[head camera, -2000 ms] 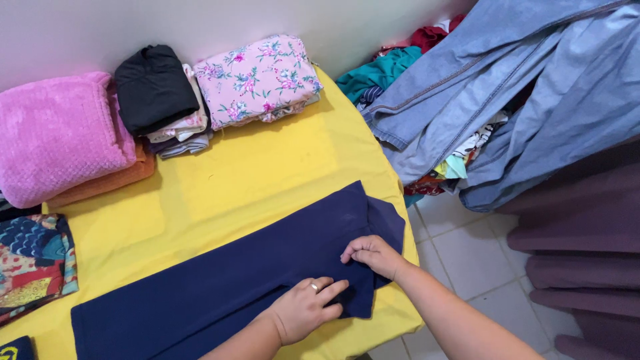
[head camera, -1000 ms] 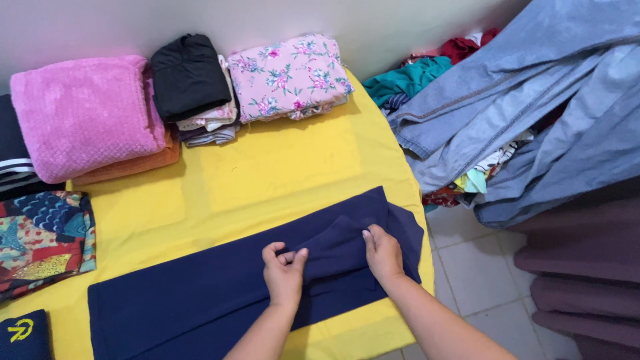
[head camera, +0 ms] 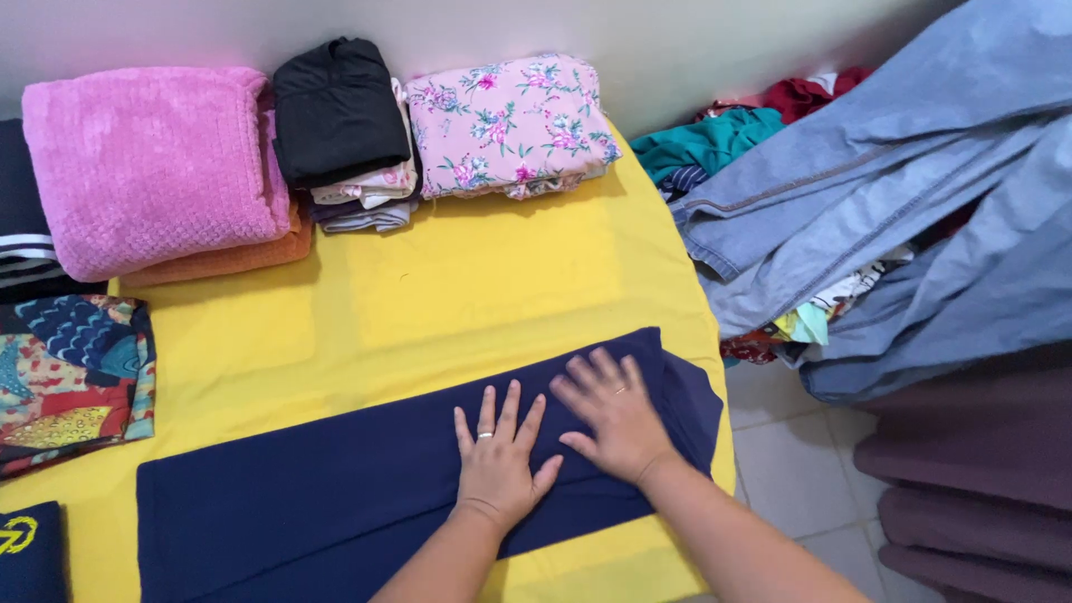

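Observation:
A navy blue garment (head camera: 318, 477), folded into a long strip, lies flat across the yellow-covered surface (head camera: 469, 285). My left hand (head camera: 498, 465) rests palm down near its middle, fingers spread, a ring on one finger. Just to the right, my right hand (head camera: 615, 419) is over the garment's right part, its fingers spread and slightly blurred; whether its whole palm touches the cloth I cannot tell. Neither hand grips anything. A darker flap of the garment shows beyond the right fold, and its lower left part runs out of view.
Along the wall stand a folded pink blanket (head camera: 159, 167), a black folded garment (head camera: 339, 113) on a stack, and a floral folded cloth (head camera: 511, 126). Patterned cloth (head camera: 71, 377) lies left. Beyond the rounded edge are blue denim clothes (head camera: 846, 184), a clothes heap (head camera: 712, 138) and a purple curtain-like cloth (head camera: 971, 469).
Both hands had bent fingers at the navy cloth a second ago; now they are spread flat over it. The raised upper layer near the right end now lies smoother.

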